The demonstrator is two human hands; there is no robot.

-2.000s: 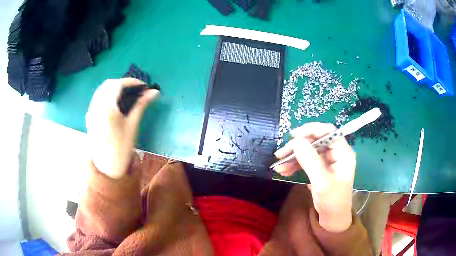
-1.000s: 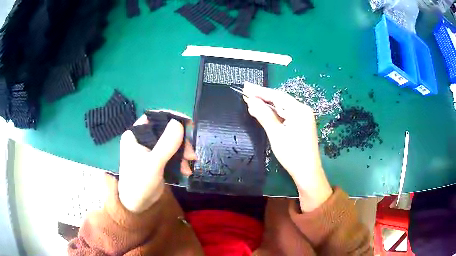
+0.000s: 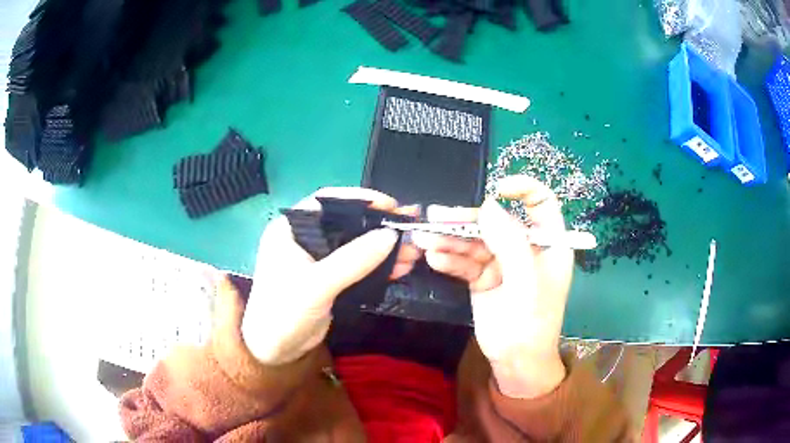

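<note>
My left hand (image 3: 303,285) holds a small fanned bunch of black ribbed strap pieces (image 3: 333,223) over the left side of the black tray. My right hand (image 3: 520,277) holds slim pale tweezers (image 3: 468,230) like a pen. The tweezer tips meet the end of a strap piece between both hands. Whether the tips hold an insert is too small to tell. The black tray (image 3: 424,164) lies below, its near part largely hidden by my hands. Tight rows of small metal inserts (image 3: 433,119) fill its far end.
A white strip (image 3: 442,90) lies across the tray's far edge. A strap stack (image 3: 221,176) and bulk black pile (image 3: 104,69) lie left. Loose silver inserts (image 3: 554,164) and dark small parts (image 3: 628,227) lie right, with a blue bin (image 3: 706,130) beyond. More straps (image 3: 450,30) lie at the back.
My right hand has moved from the tray's far end back towards me, bringing the tweezers to the straps. My left hand has moved right and slightly up with the straps.
</note>
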